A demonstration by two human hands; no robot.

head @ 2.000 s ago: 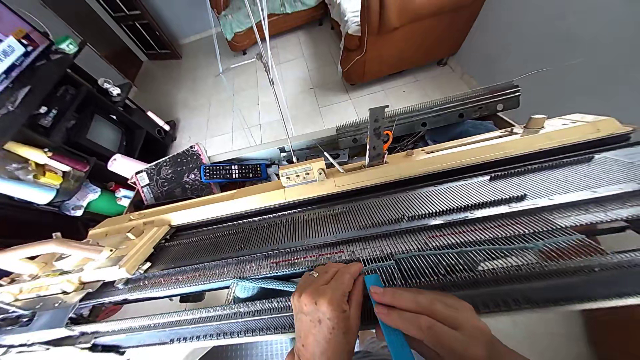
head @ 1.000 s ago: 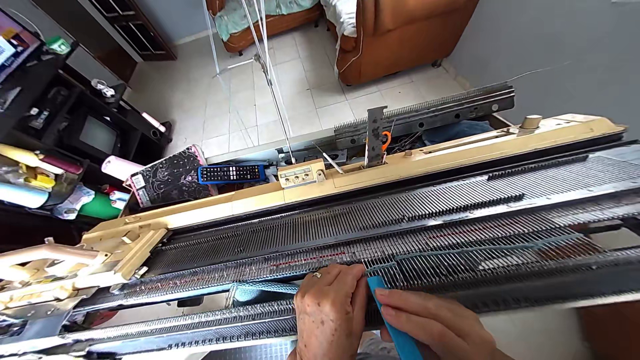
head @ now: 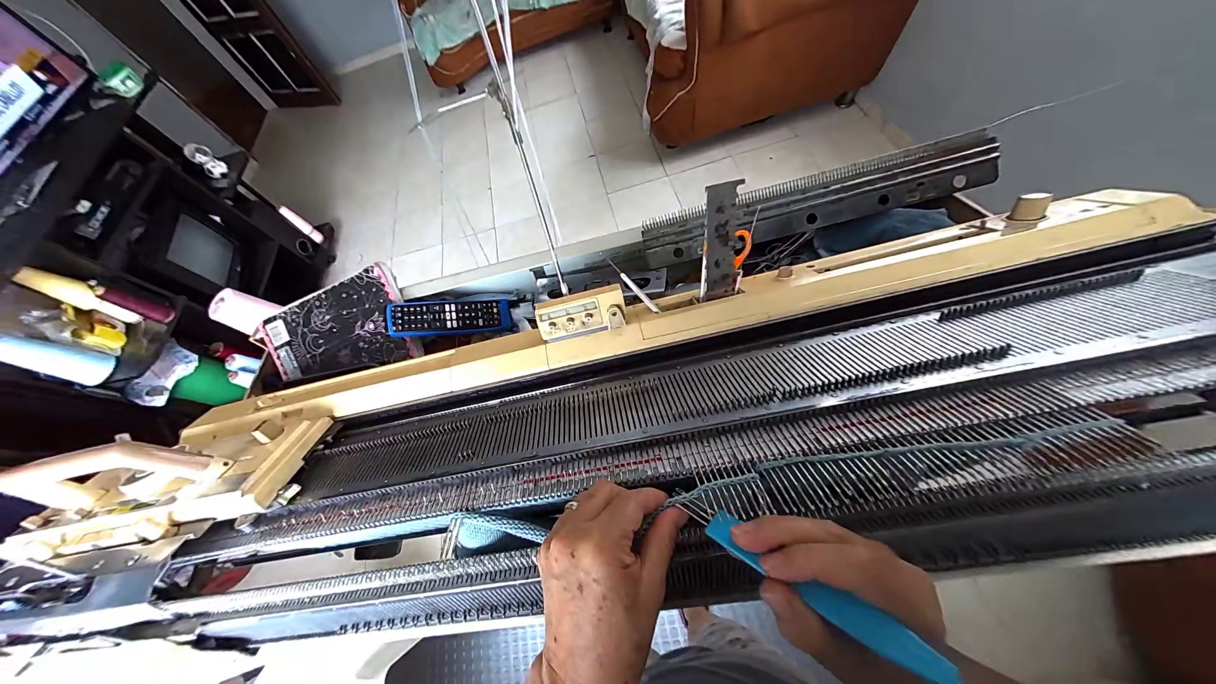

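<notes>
My left hand (head: 603,560), with a ring on one finger, pinches the edge of light blue knitted fabric (head: 503,532) at the needles of a knitting machine (head: 570,408). In my right hand (head: 845,579) is a flat blue tool (head: 855,617), its front end close to the needles just right of my left fingertips. A blue-green strand of yarn or knitting (head: 883,454) runs along the needles to the right. The cream machine carriage (head: 142,494) sits at the left end of the bed. My left fingers hide part of the fabric edge.
Behind the bed stand a yarn mast (head: 518,133), a blue-cased remote control (head: 448,317), orange-handled scissors (head: 742,249) and a metal needle bed or rail (head: 826,204). A dark shelf unit (head: 152,228) is on the left; a brown armchair (head: 779,66) stands beyond.
</notes>
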